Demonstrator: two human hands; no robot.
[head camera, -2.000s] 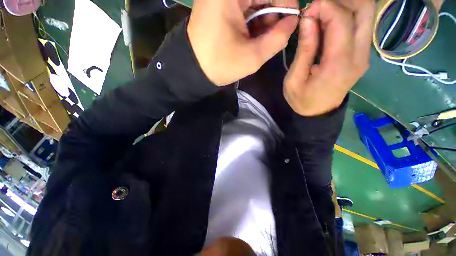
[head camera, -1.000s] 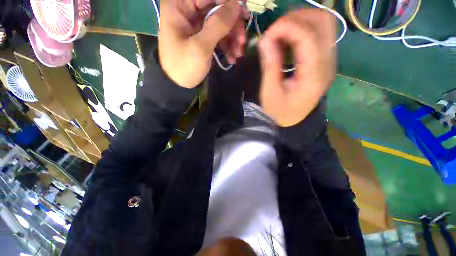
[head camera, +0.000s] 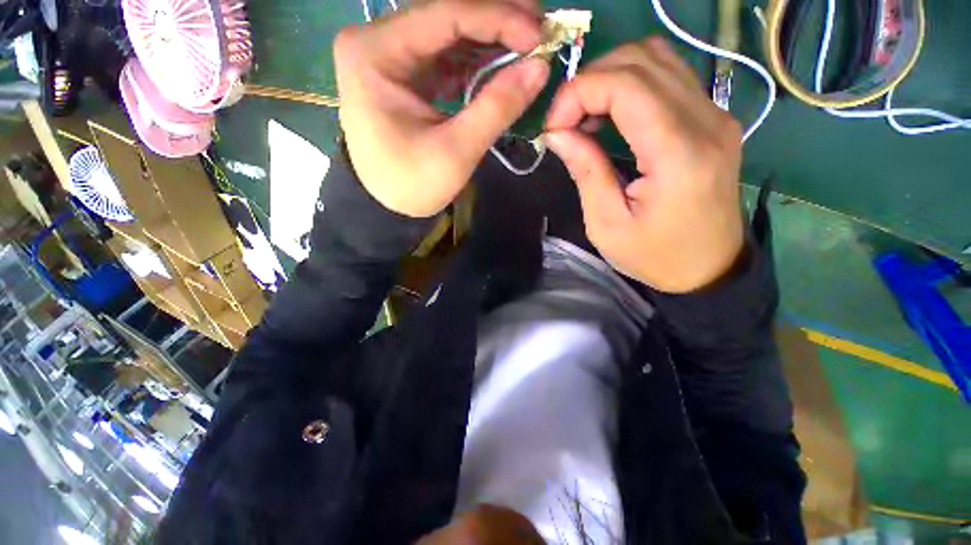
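My left hand (head camera: 426, 106) is at the top centre, thumb and fingers pinched on a thin white wire (head camera: 519, 168). A small cream masking tape piece (head camera: 568, 21) shows at its fingertips, with a bit of white cable (head camera: 575, 58) beside it. The wire loops down below the fingers. My right hand (head camera: 660, 160) is just to the right, thumb and forefinger pinched at the wire's end. The strands between the fingertips are too small to tell apart.
A masking tape roll (head camera: 775, 66) lies at the upper right, with a white cable (head camera: 761, 80) looping left of it. A pink fan (head camera: 181, 48), cardboard compartments (head camera: 160, 202) and white paper (head camera: 293, 181) are at left. A blue plastic stool (head camera: 928, 314) stands below the bench at right.
Both hands were close together on the white cable, then apart with the right one blurred. Now the right fingertips pinch the wire end near the left hand. The view has shifted, showing more fan.
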